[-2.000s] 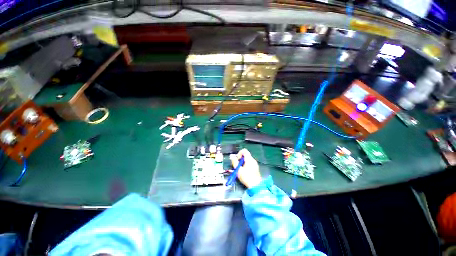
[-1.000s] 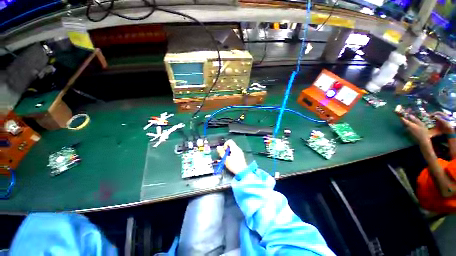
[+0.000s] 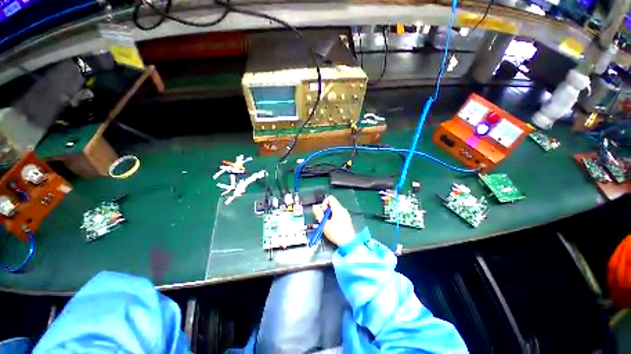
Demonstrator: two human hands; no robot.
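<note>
A circuit board [image 3: 284, 230] lies on the clear sheet [image 3: 232, 252] in front of me. Plugs of the black test connectors [image 3: 280, 203] meet its far edge, and a blue cable [image 3: 332, 149] runs into them. My right hand [image 3: 336, 220] is at the board's right side, closed around a blue pen-like tool [image 3: 319, 229] that slants down toward me. What its fingertips touch is hard to tell. My left hand is not in view; only the left sleeve shows at the bottom left.
An oscilloscope [image 3: 308, 104] stands behind the connectors. Several other circuit boards lie to the right [image 3: 403, 209], one at left [image 3: 102, 220]. Orange boxes [image 3: 482, 133] stand at both sides. White strips [image 3: 239, 180], a tape roll [image 3: 124, 166] and a black bar [image 3: 362, 181] lie around. A person's orange sleeve shows far right.
The view has swung right and then partly back. My right hand stays at the board's right side with the blue tool. The other person's hands at far right have left the picture.
</note>
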